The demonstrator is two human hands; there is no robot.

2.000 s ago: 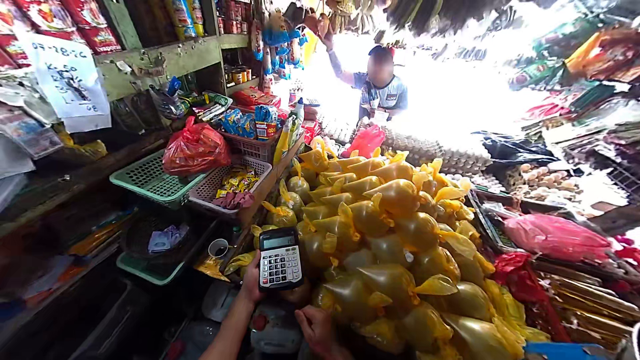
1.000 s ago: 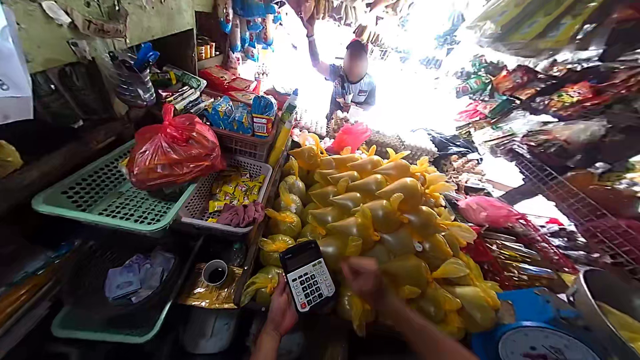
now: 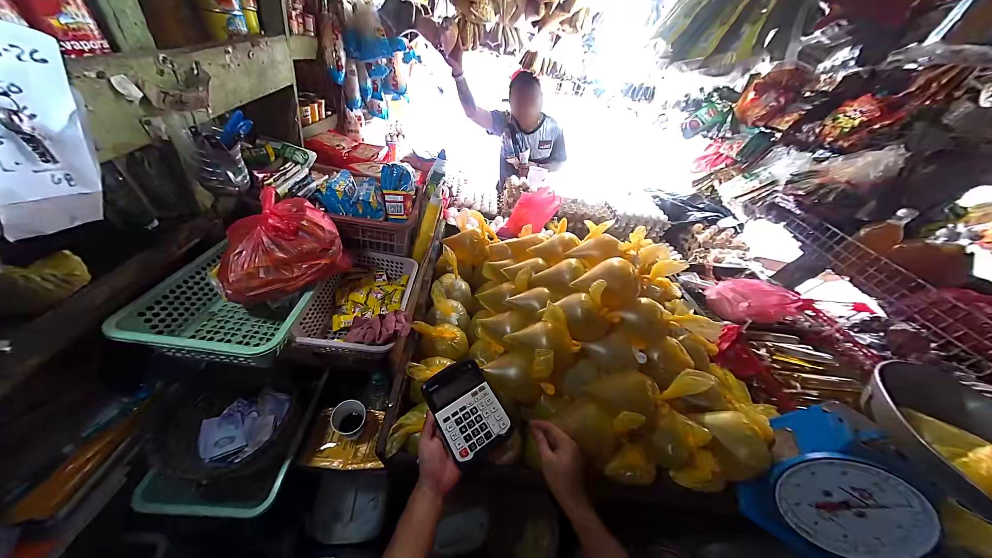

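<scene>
A calculator with light keys and a dark display is held upright in my left hand, low in the middle of the view. To the right of it my right hand holds nothing that I can see; its fingers are bent near the calculator's edge, in front of the heap of knotted yellow plastic bags. Whether those fingers touch a bag cannot be told.
Left stand a green plastic basket with a red bag, a basket of yellow sachets, and a cup of dark liquid. A blue dial scale is at lower right. A person stands beyond the bags, one arm raised.
My right hand was over the yellow bags a second ago and is now lower, nearer the calculator. The calculator stays in my left hand. The view has shifted.
</scene>
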